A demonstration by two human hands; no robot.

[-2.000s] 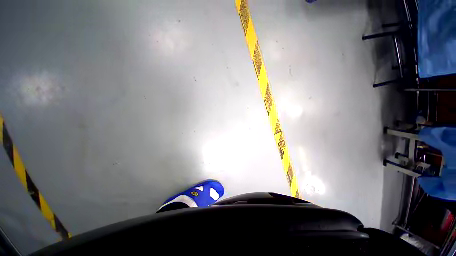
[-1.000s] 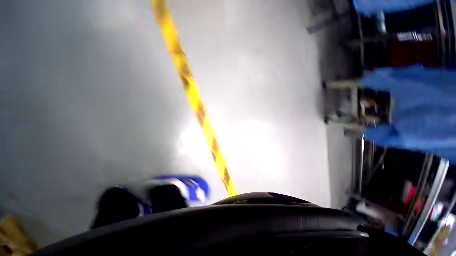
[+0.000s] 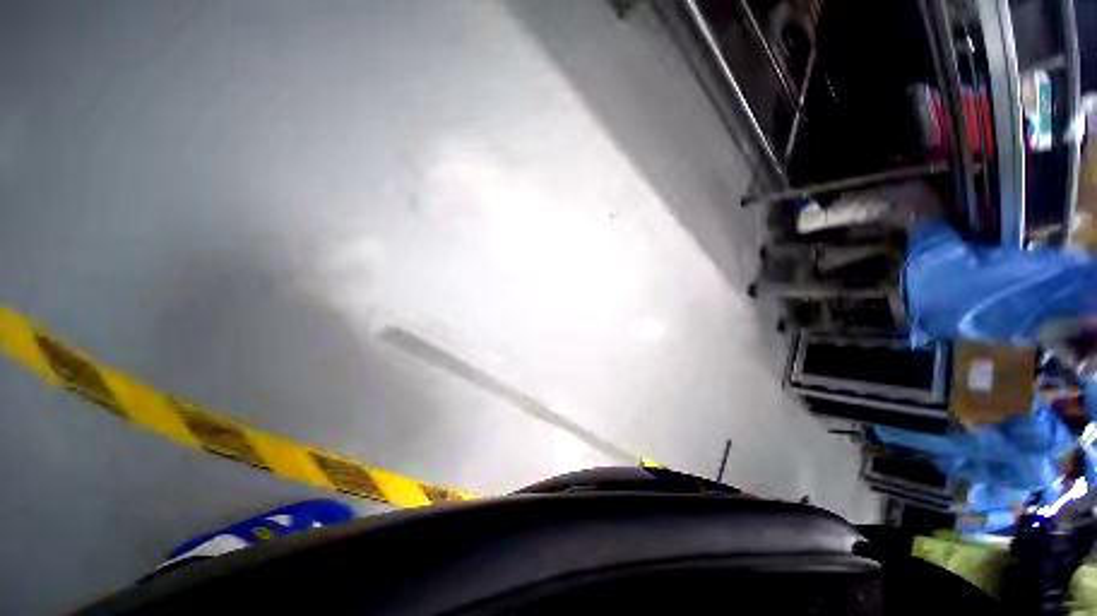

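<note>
Neither of my hands is in view. A smooth black curved edge (image 3: 577,542), worn by me, fills the bottom of the picture. A blue and white shoe (image 3: 259,529) shows just above it at the lower left, partly hidden by the black edge. Yellow and black hazard tape (image 3: 253,445) runs over the glossy grey floor (image 3: 361,217) from the left edge down to the black edge, beside the shoe.
At the right are a person in a blue smock (image 3: 998,289), stools with metal legs (image 3: 830,265), a dark metal-framed rack or bench (image 3: 866,96) and a brown carton (image 3: 992,379). More blue smocks (image 3: 1010,457) show below, blurred. A grey strip (image 3: 493,385) marks the floor.
The view has turned and moved. The tape now slants across the lower left, the benches and smocks reach further into the picture, and a carton and more smocks have appeared. Only one shoe shows now.
</note>
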